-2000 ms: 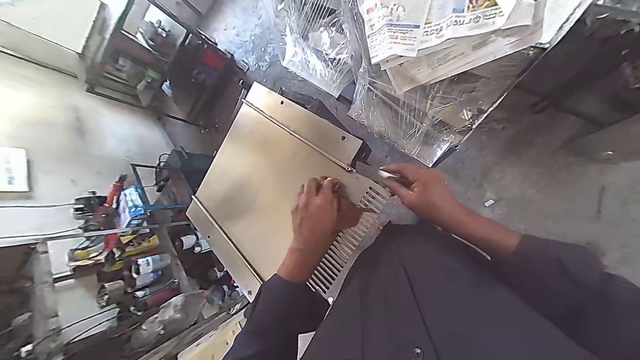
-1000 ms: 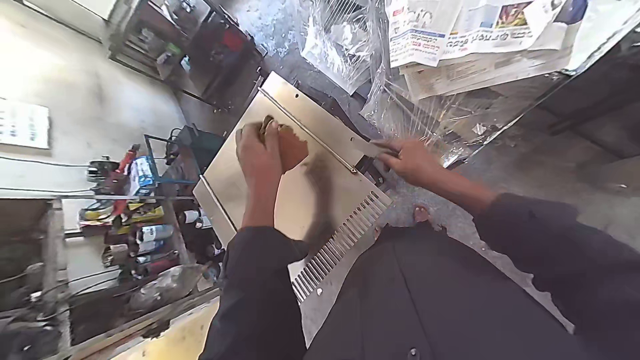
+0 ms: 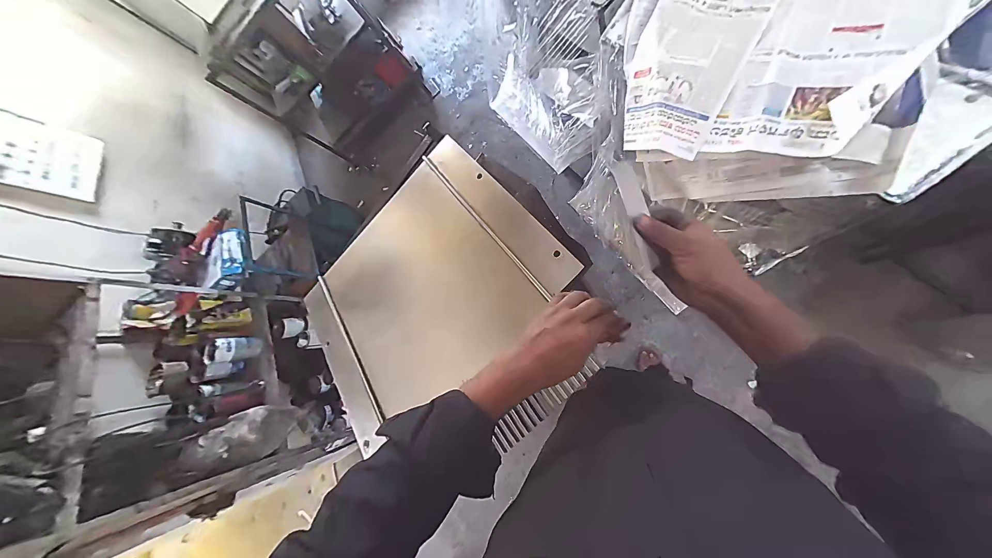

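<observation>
A smooth metal panel (image 3: 442, 287) with folded ridges and corner holes lies at a slant in front of me, a row of slots along its near edge. My left hand (image 3: 570, 333) is over its right corner, fingers curled down; whether they hold anything is hidden. To the right of the panel, my right hand (image 3: 690, 252) is raised with thumb and fingers closed on a flat pale strip (image 3: 632, 190), whose material I cannot make out. Clear plastic sheeting behind it blurs the strip's lower outline. The brown piece is not visible.
Newspapers (image 3: 697, 77) and clear plastic sheeting (image 3: 550, 101) cover a surface at upper right. Bottles and packets (image 3: 229, 349) crowd a shelf at left. A metal rack (image 3: 310, 70) stands at upper left; a dark green machine (image 3: 329, 225) is beyond the panel's left edge.
My left hand, which held a brown piece on the panel's upper part a second ago, is now at its right corner. My right hand has moved off the corner, out to the right.
</observation>
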